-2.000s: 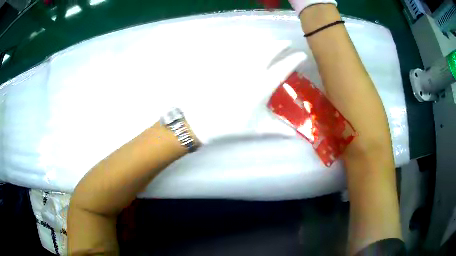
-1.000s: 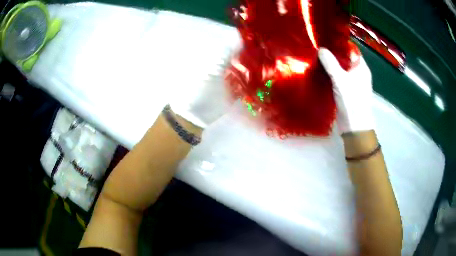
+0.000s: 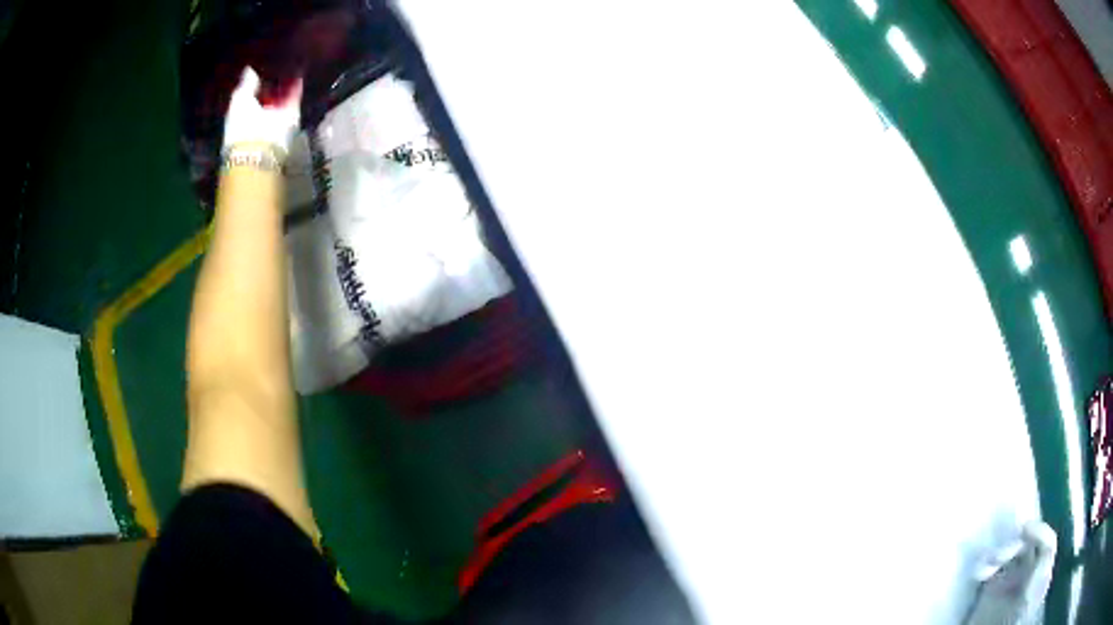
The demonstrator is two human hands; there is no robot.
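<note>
My left hand [image 3: 262,120], in a white glove, is stretched out at the upper left over a dark area with dark red film [image 3: 324,43]. Its fingers look apart. A small bright red patch shows between them; I cannot tell whether it touches the hand. My right hand [image 3: 1023,584], also gloved, is at the lower right over the padding's belt side, blurred and cut off. The white bag [image 3: 415,250] with black lettering lies below the padding edge, right of my left forearm. More dark red material [image 3: 452,360] shows under it.
White padding [image 3: 757,281] runs diagonally beside the green belt [image 3: 928,134]. A red tray [image 3: 1050,110] is at the upper right, and a shiny red piece [image 3: 1101,452] at the right edge. A red-edged item [image 3: 537,507] is low centre. Yellow floor lines [image 3: 112,391] are left.
The view has swung left and down. The large red film bundle is gone from the padding and from my right hand. My left hand has moved from the padding to beyond the white bag.
</note>
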